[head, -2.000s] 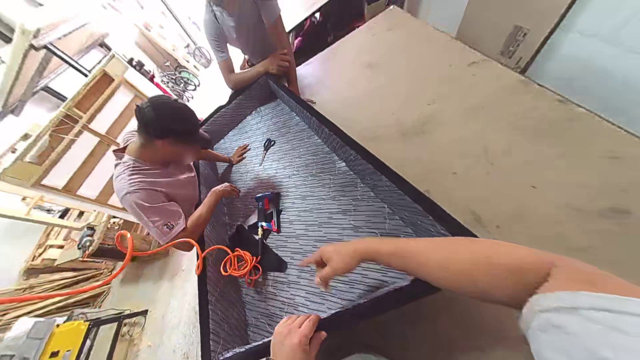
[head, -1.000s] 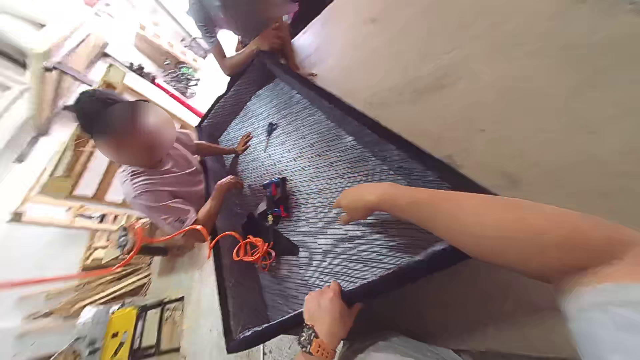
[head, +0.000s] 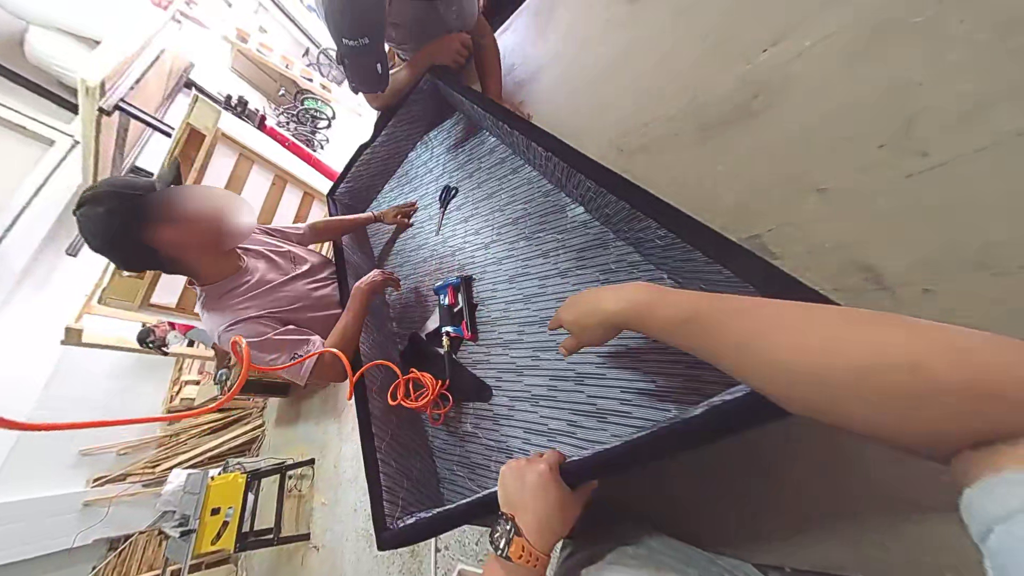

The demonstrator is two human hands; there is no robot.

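My left hand (head: 540,496), with an orange-strapped watch at the wrist, grips the dark padded edge of a fabric-lined frame (head: 640,464). My right hand (head: 596,316) hovers over the striped fabric inside the frame, holding nothing, its fingers partly bent and pointing left. To the left of it a blue and red pneumatic staple gun (head: 456,308) lies on the fabric, joined to a coiled orange air hose (head: 420,392). A piece of black cloth (head: 448,368) lies beside the gun. Dark-handled scissors (head: 446,206) rest farther up on the fabric.
A co-worker in a pink shirt (head: 272,288) has both hands over the frame's left side. Another person (head: 432,40) leans at its far corner. The orange hose crosses the left edge. A yellow machine (head: 218,512) and wood strips (head: 192,436) stand at lower left.
The far person's head has lowered, so the cap now shows. The pink-shirted co-worker's face has turned toward the frame. My left hand stays on the frame edge.
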